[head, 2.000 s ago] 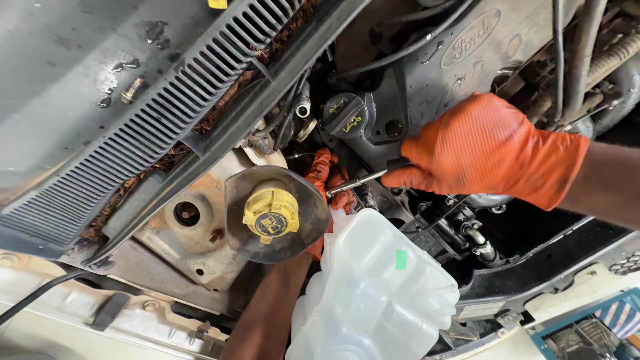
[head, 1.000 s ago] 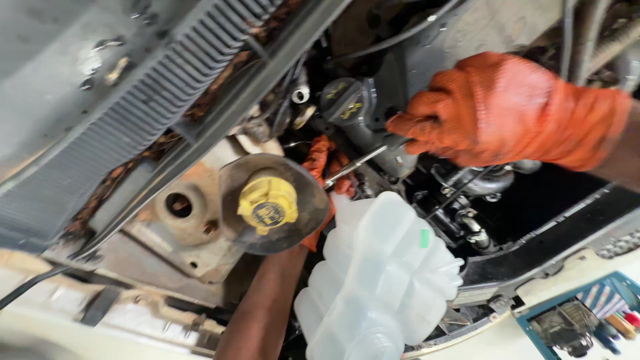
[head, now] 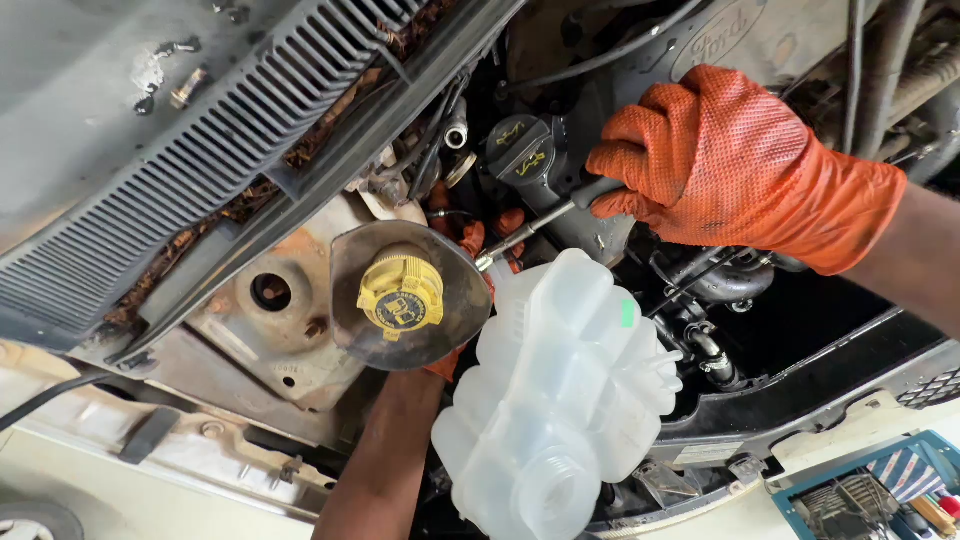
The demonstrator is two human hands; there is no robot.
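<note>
My right hand (head: 720, 165), in an orange textured glove, grips the black handle (head: 596, 191) of a slim driver. Its metal shaft (head: 529, 231) slants down left to a socket-like tip. Around that tip show the orange gloved fingers of my left hand (head: 472, 238); the rest is hidden behind a dark cup-shaped collar (head: 461, 330) with a yellow reservoir cap (head: 401, 296), and what those fingers hold cannot be seen. My left forearm comes up from the bottom. Just below the tip lies a translucent white plastic coolant tank (head: 555, 390) with a green mark.
A black oil filler cap (head: 521, 150) sits above the shaft. At left are the slatted cowl grille (head: 217, 165) and a rusty strut tower (head: 274, 330). A clamped hose (head: 716, 364) runs at right. A blue-edged tray (head: 791, 510) of tools and parts stands at lower right.
</note>
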